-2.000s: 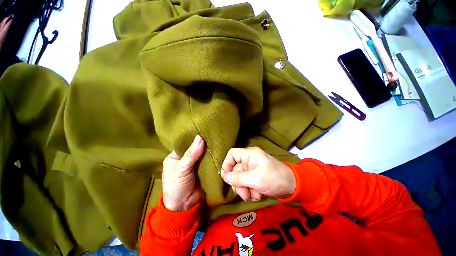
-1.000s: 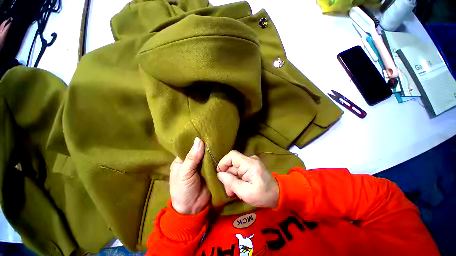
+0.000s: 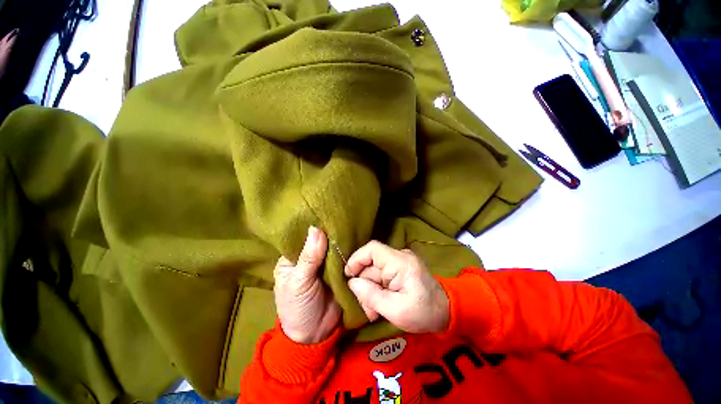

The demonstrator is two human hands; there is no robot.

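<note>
The olive-green coat (image 3: 174, 181) lies bunched over the table and reaches the person's waist. My left hand (image 3: 308, 296) grips a fold of it beside a seam (image 3: 310, 207), thumb on top. My right hand (image 3: 398, 286) is just to the right, thumb and forefinger pinched together. A thin needle (image 3: 340, 253) shows as a fine line from these fingertips to the cloth by my left thumb. Its tip at the cloth is too small to make out. No thread can be told apart.
Dark red snips (image 3: 551, 166) lie right of the coat. Beyond them are a black phone (image 3: 577, 121), pen-like tools, a notebook (image 3: 681, 130), a white cone or bottle (image 3: 629, 25) and a yellow bag (image 3: 534, 9). Black hangers (image 3: 71, 71) and part of another person's hand (image 3: 8, 43) are at far left.
My right hand moved left and slightly down from its place two seconds ago, and the needle now shows. My left hand shifted slightly right and down, still gripping the cloth.
</note>
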